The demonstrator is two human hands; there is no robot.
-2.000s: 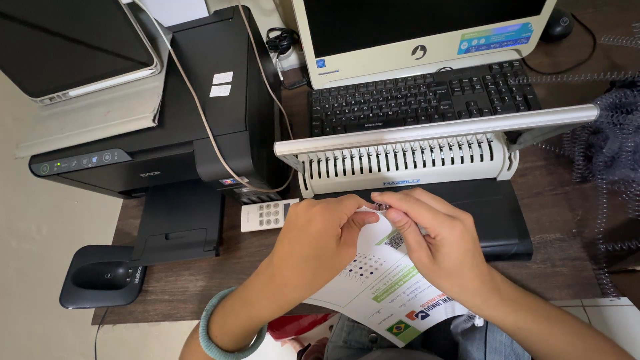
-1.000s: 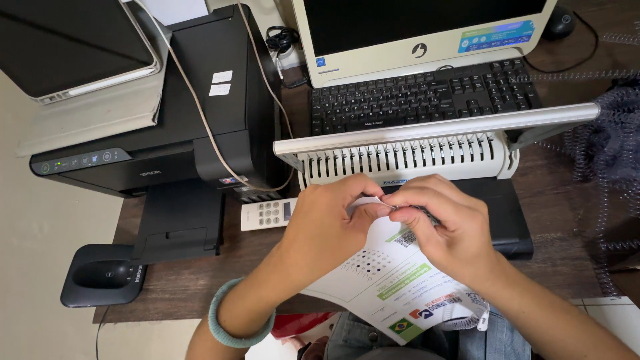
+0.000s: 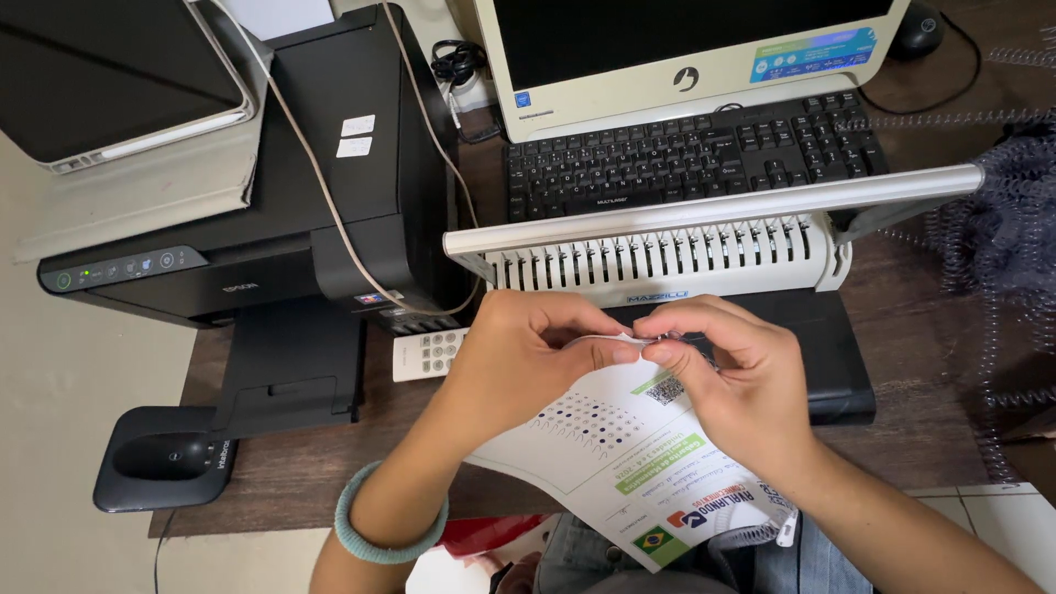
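My left hand pinches the top edge of a printed paper sheet between thumb and forefinger. Touching the same edge just to the right, my right hand grips a small piece of wire coil, largely hidden by the fingers. The sheet hangs down toward my lap, with dot rows, green bands and a square code on it. Near its lower right shows a clear spiral coil. Behind both hands stands a white binding machine with a slotted front and a long metal handle.
At left is a black printer with its tray out, a tablet on top and a cable across it. A remote control, keyboard and monitor surround the machine. Tangled spiral coils lie at right.
Both hands have shifted slightly along with the sheet, and the fingertips have changed their pinch at its top edge. The sheet is still held.
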